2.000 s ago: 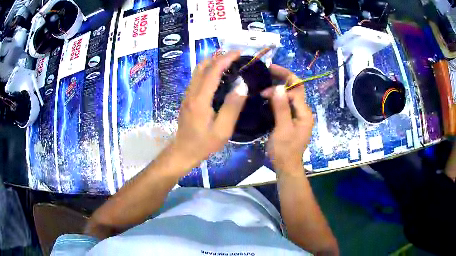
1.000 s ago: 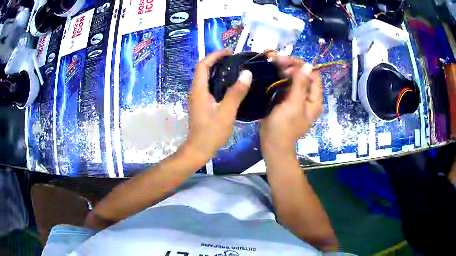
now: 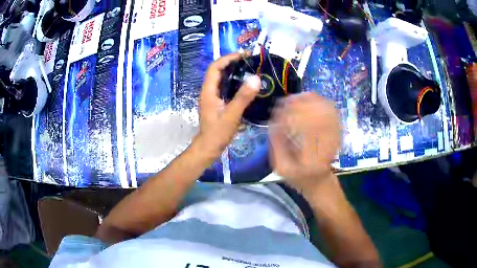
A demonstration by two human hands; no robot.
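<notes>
A camera unit with a round black opening [image 3: 269, 99] stands in front of me, its white mounting arm [image 3: 288, 32] pointing to the far side. Red, yellow and orange wires [image 3: 285, 73] run across the opening, and a small ringed disc shows inside. My left hand [image 3: 224, 104] grips the unit's left side, with the thumb over the opening. My right hand [image 3: 307, 133] is blurred at the lower right of the opening; whether its fingers hold anything cannot be told.
Another white-and-black unit [image 3: 410, 94] with looped wires stands at right. More units [image 3: 29, 86] are at left. Black camera heads [image 3: 349, 26] with loose wires lie at the far side. A brown carton [image 3: 68, 222] is below the bench edge at left. Blue printed sheets [image 3: 157, 63] cover the table.
My right hand has moved down and towards me from the wires at the opening's right. Those wires now lie across the opening instead of stretching out right. My left hand keeps its grip.
</notes>
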